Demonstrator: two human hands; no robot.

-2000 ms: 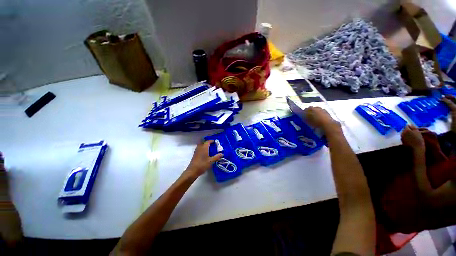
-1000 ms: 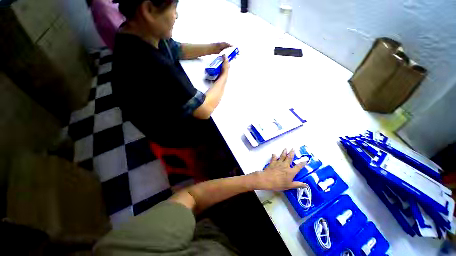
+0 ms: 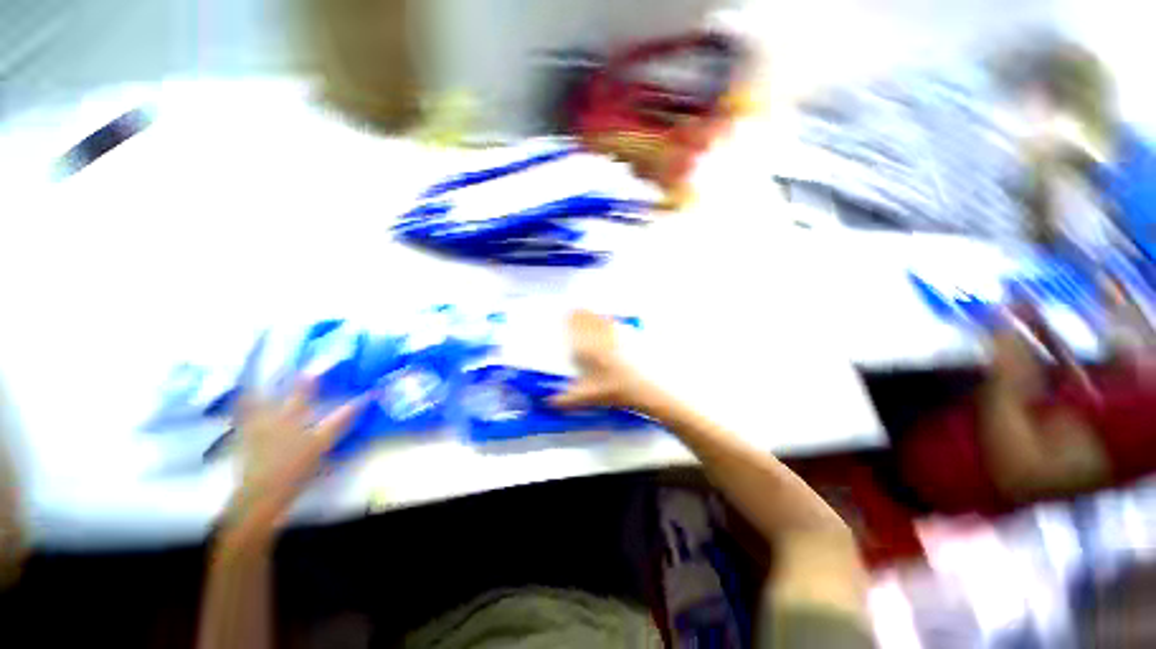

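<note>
The current view is strongly blurred. A row of blue insert trays (image 3: 412, 391) with white shapes in them lies along the near edge of the white table (image 3: 723, 380). My left hand (image 3: 282, 437) is at the left end of the row, fingers spread, over or against the trays. My right hand (image 3: 606, 368) is at the right end, touching or beside the last tray. Whether either hand grips a tray cannot be told. A blue-white shape (image 3: 190, 393), perhaps a box, lies left of my left hand.
A heap of empty boxes (image 3: 520, 209) lies behind the trays. Behind it stand a red bag (image 3: 659, 95) and a brown bag (image 3: 368, 57). A dark flat object (image 3: 104, 140) lies far left. Grey-white cables (image 3: 900, 152) and a co-worker's arm (image 3: 1033, 425) are at right.
The view has swung back from the co-worker on the left to the table. The tray row now sits further left than two seconds ago, and my right hand is at its right end.
</note>
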